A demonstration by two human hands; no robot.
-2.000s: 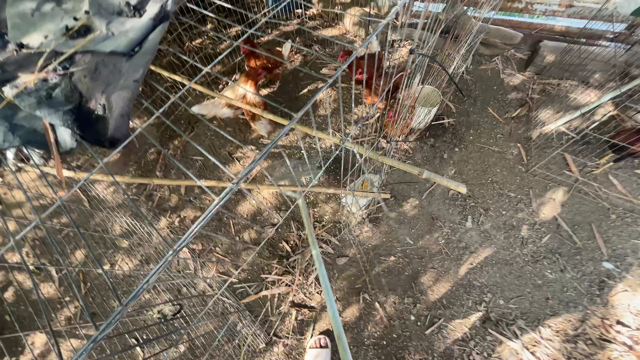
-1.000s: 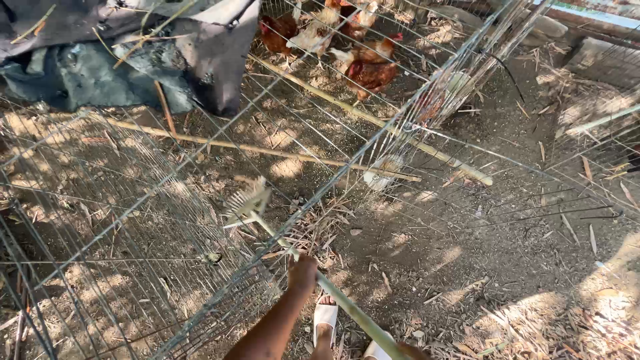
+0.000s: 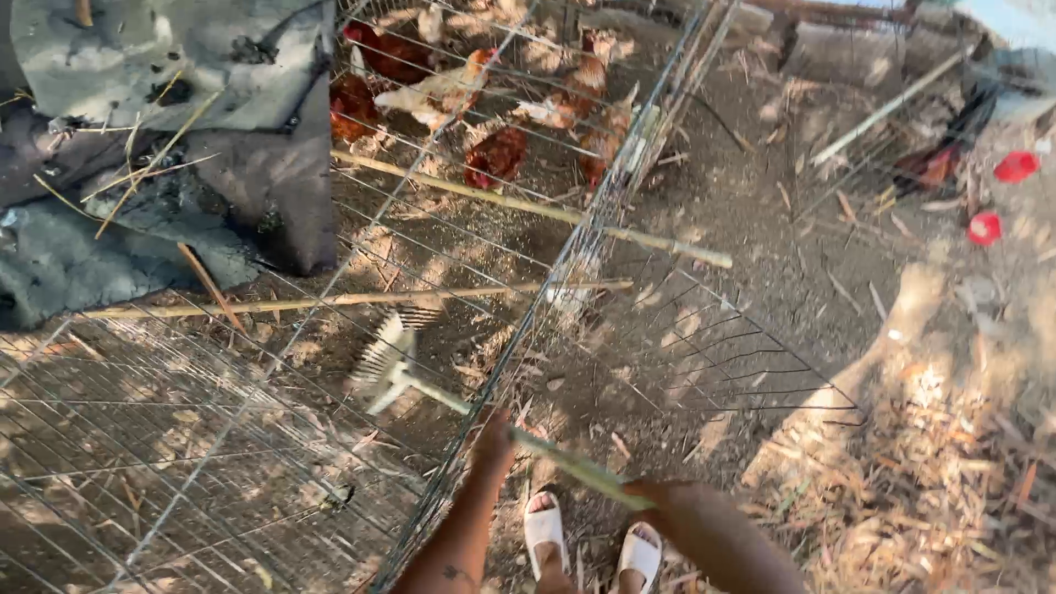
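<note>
A rake with a pale toothed head (image 3: pixel 392 359) and a light pole handle (image 3: pixel 577 466) lies slantwise across the lower middle of the view. My left hand (image 3: pixel 493 437) grips the handle beside the wire mesh edge, on the part nearer the head. Further back along the pole, my right hand (image 3: pixel 660 497) is closed around it, partly blurred. The rake head shows through the wire mesh panel (image 3: pixel 239 404), over bare soil and close below a thin bamboo pole (image 3: pixel 396 297).
Several brown and white chickens (image 3: pixel 495 157) stand behind the mesh. Dark torn sheeting (image 3: pixel 165 165) covers the upper left. A second bamboo pole (image 3: pixel 676 247) crosses the mesh. Two red objects (image 3: pixel 984 228) lie at right, near dry leaf litter (image 3: pixel 924 495). My sandalled feet (image 3: pixel 544 532) are below.
Two seconds ago only the pole showed, without hands. One second ago my left hand was on it; now my right hand shows clearly on it too. The chickens have shifted about.
</note>
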